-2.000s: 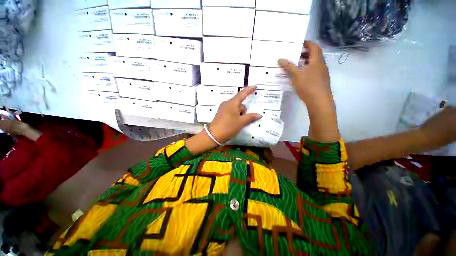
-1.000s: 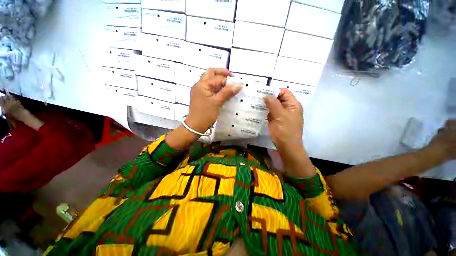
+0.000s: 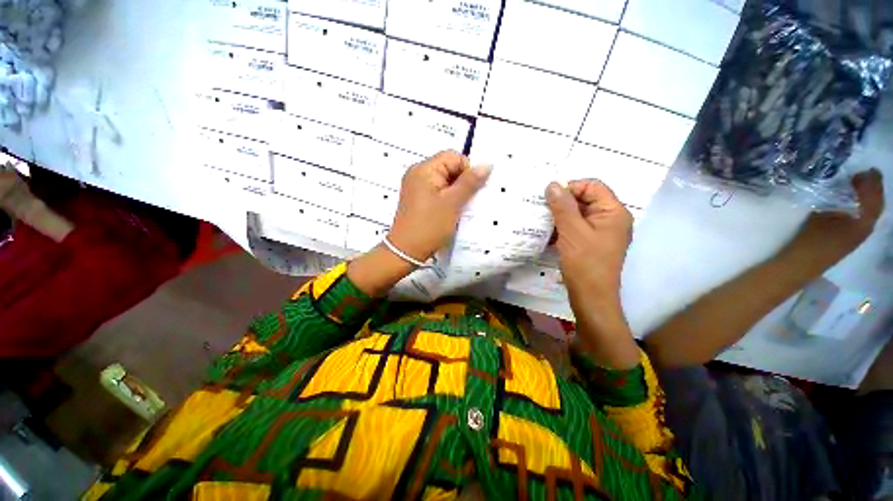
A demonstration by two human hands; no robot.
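Observation:
My left hand pinches the left edge of a white label sheet between thumb and fingertips. My right hand pinches its right edge. The sheet carries a column of black dots and fine print and hangs down between the hands towards my body, curling at the lower end. It covers part of the box rows beneath. Labelled white cartons lie edge to edge in rows to the left. Blank white cartons lie just beyond the hands and to the right. Whether the sheet touches a box is unclear.
A clear bag of dark cables lies at the right, with another person's hand at its edge. A loose white box lies near that arm. Small white pieces are heaped at far left. A person in red sits at left.
First my hands were apart over the boxes at the right columns; now they hold the sheet between them. Since a second ago the view has shifted, and the other person's hand has reached the cable bag.

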